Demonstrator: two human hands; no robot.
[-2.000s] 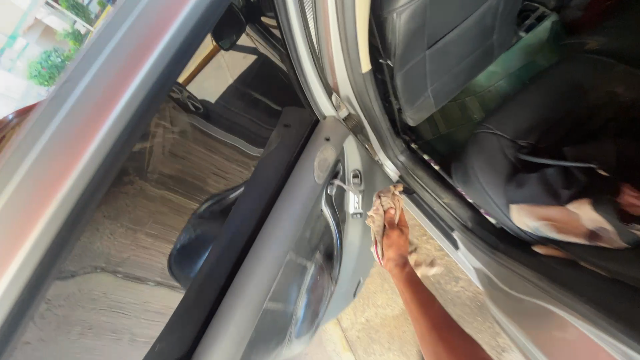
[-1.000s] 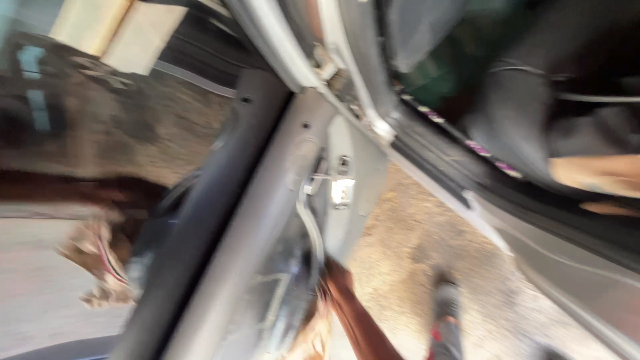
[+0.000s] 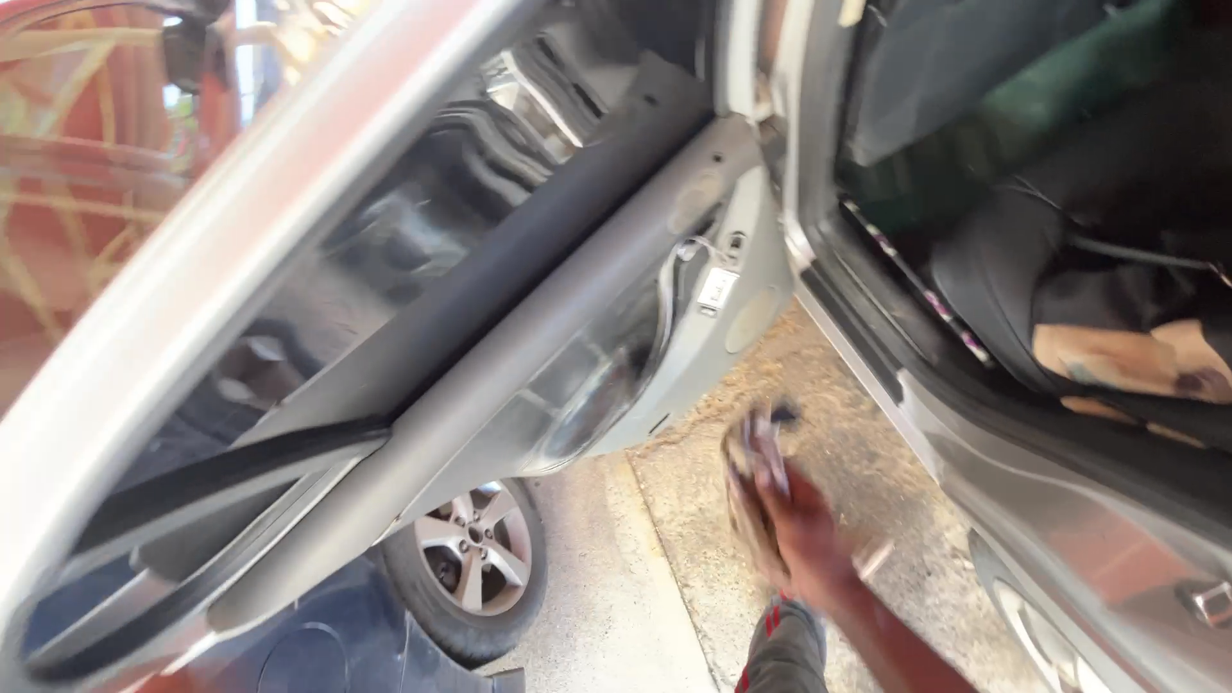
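My right hand (image 3: 808,525) is closed around a crumpled, brownish cloth (image 3: 751,491), both blurred. They are over the ground, below and to the right of the inner panel of an open car door, with a visible gap to it. This grey door panel (image 3: 539,308) runs diagonally through the middle, with a pull handle (image 3: 664,298) and a small switch plate (image 3: 717,288). Above it the window glass (image 3: 385,241) shows reflections. My left hand is out of view.
The silver door frame (image 3: 221,221) crosses the left side. At right lie the door sill (image 3: 857,346) and a dark seat (image 3: 1001,260) with papers or cards (image 3: 1107,356) on it. A blue car's wheel (image 3: 476,549) stands below the door. My trouser leg (image 3: 787,650) shows at the bottom.
A second ago my right hand was at the lower part of the door panel; now it is away from the panel, over the ground, with the cloth. The view has shifted.
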